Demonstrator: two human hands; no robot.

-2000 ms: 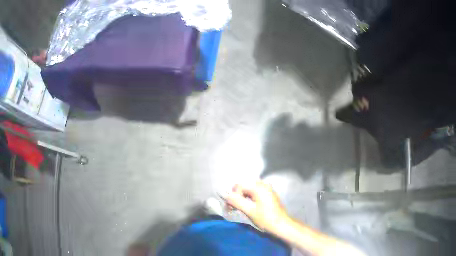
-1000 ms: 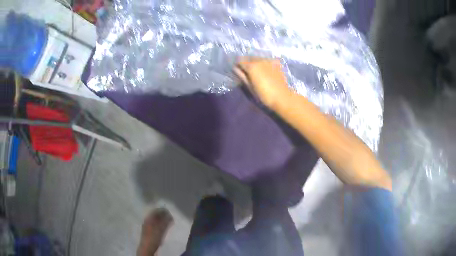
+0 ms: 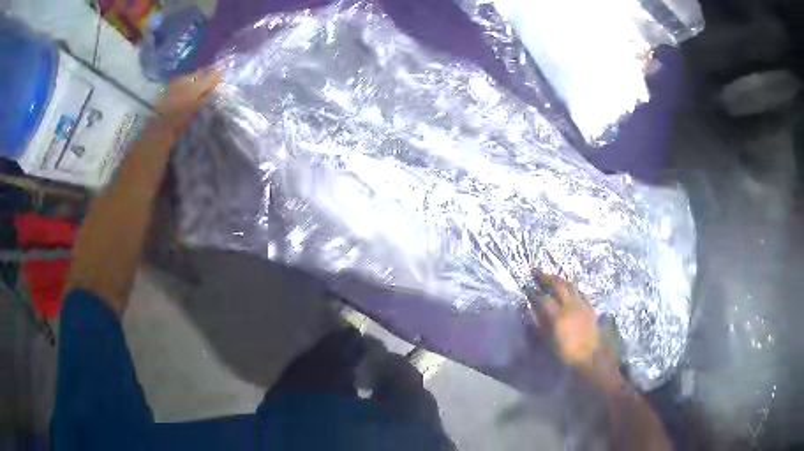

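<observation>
A clear, crinkled poly garment bag (image 3: 397, 167) lies spread across the purple-covered table (image 3: 450, 326), with bright white glints. My left hand (image 3: 191, 92) is at the bag's far left end and grips its edge. My right hand (image 3: 569, 319) is on the near edge of the bag at the right, where creases gather at my fingers. The fingertips are blurred, and whether they pinch the film I cannot tell.
A bright heap of poly bags (image 3: 577, 62) lies at the table's back right. A white box with a blue part (image 3: 84, 119) stands at the left. Red cloth (image 3: 44, 255) is below it. Grey floor (image 3: 203, 343) shows in front of the table.
My left hand has come up from low in the view to the bag's left end. My right hand has moved right and nearer me. One bag now lies apart from the heap.
</observation>
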